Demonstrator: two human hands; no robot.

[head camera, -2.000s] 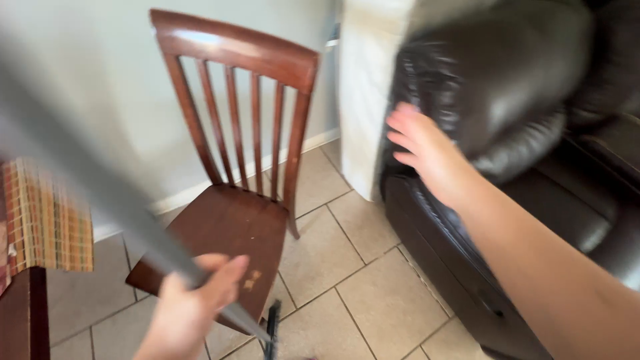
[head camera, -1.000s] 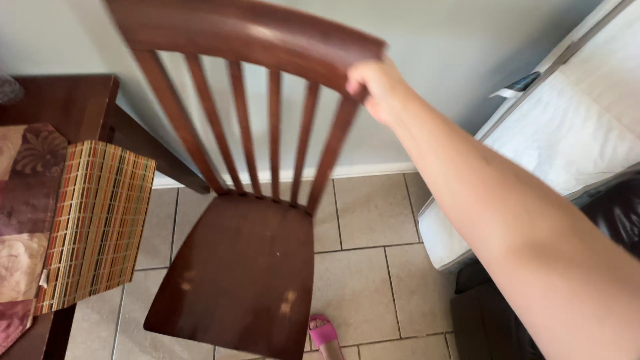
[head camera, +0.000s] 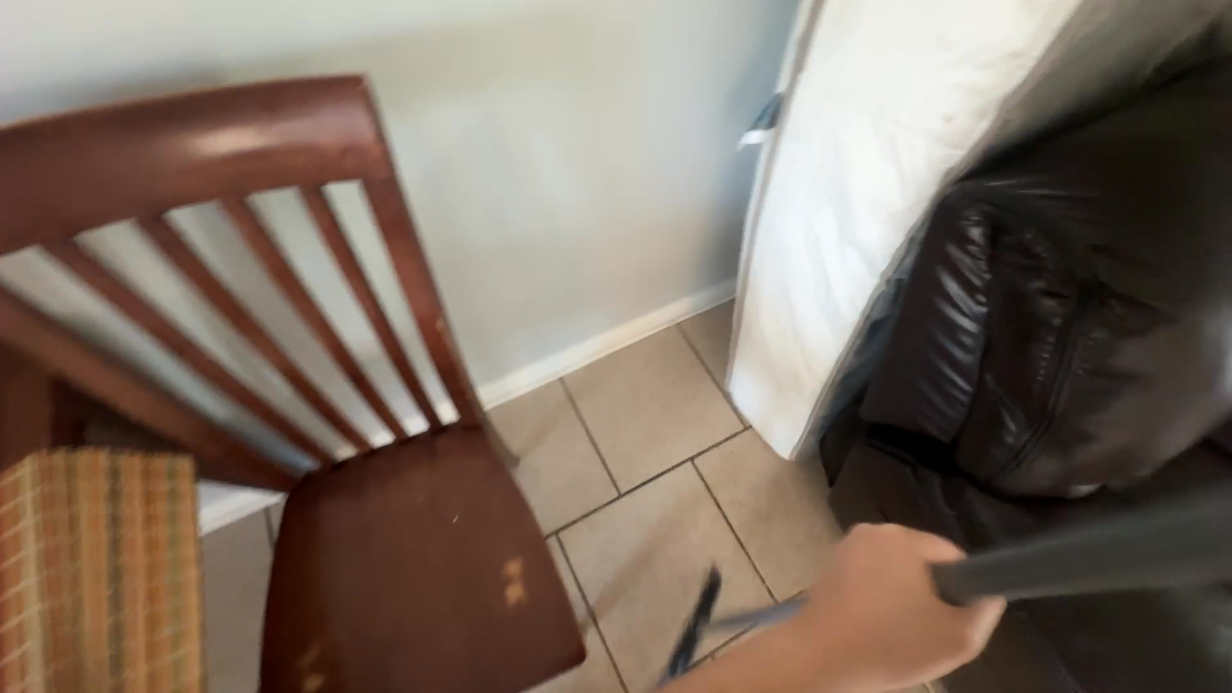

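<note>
My left hand (head camera: 895, 606) reaches in from the bottom and is closed around a grey pole (head camera: 1078, 553). The pole runs off at the right edge, and its thinner lower part leads down to a narrow black end piece (head camera: 695, 621) over the floor tiles; blur hides what kind of tool it is. My right hand is out of view. A reddish-brown wooden chair (head camera: 414, 568) with a slatted back stands at the left, apart from my left hand. Its seat has worn, pale spots.
A striped woven mat (head camera: 106, 568) lies at the lower left, close to the chair. A white, mattress-like panel (head camera: 818, 241) stands upright near the wall (head camera: 577, 192). Beside it, a dark leather sofa (head camera: 1088, 337) fills the right side. Tiled floor (head camera: 654, 414) shows between chair and panel.
My right hand held the chair's top rail one second ago and is now off it and out of view. My left hand with the pole, unseen then, is back in view. The view has shifted.
</note>
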